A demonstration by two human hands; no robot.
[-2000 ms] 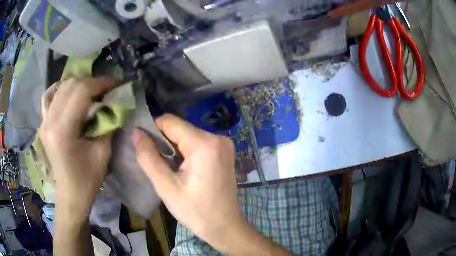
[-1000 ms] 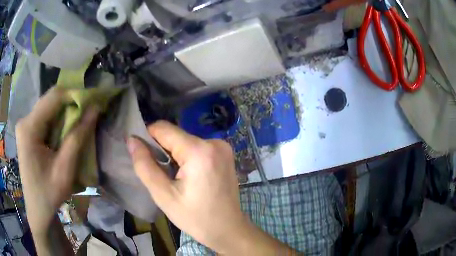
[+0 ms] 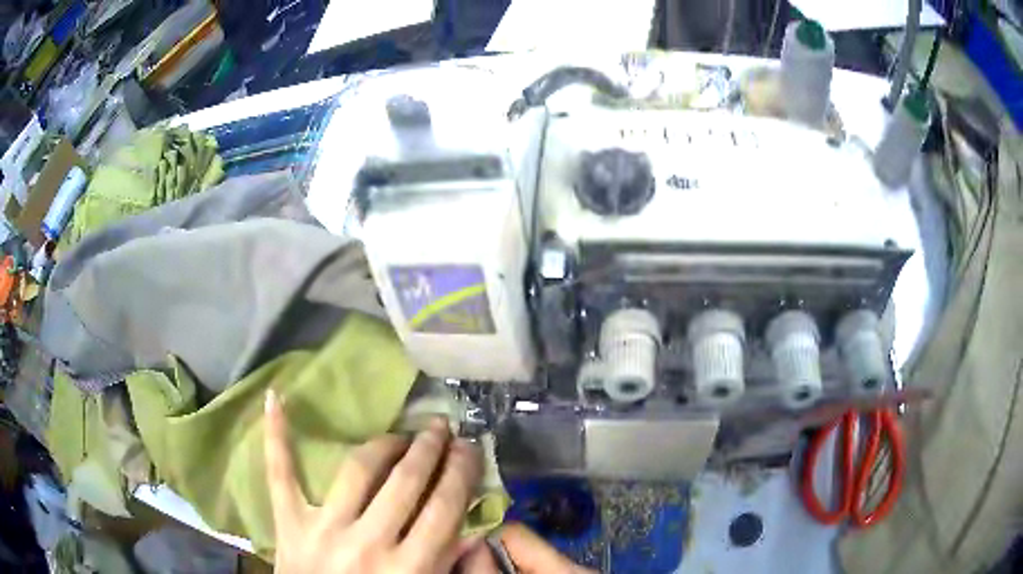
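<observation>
The olive-green cloth (image 3: 325, 387) lies bunched left of and under the machine's sewing area, with grey cloth (image 3: 213, 280) over and behind it. My left hand (image 3: 381, 505) lies on the olive cloth, one finger spread to the left, the other fingertips beside the presser foot area (image 3: 477, 409). My right hand (image 3: 533, 555) is mostly cut off by the bottom edge; its fingers pinch a greyish cloth edge near my left hand. The overlock machine (image 3: 729, 202) has a purple-yellow badge on its head. The needle and stitch line are too small to make out.
Red-handled scissors (image 3: 817, 477) lie right of the machine. A blue patch (image 3: 662, 521) with trimmings is at the front. Taupe cloth (image 3: 954, 415) hangs at the right. Olive cloth (image 3: 146, 179) is piled back left. Thread cones (image 3: 807, 73) stand behind.
The view has shifted up, showing the whole machine head. My left hand has moved from handling bunched cloth to lying on the olive cloth. My right hand is now mostly out of frame.
</observation>
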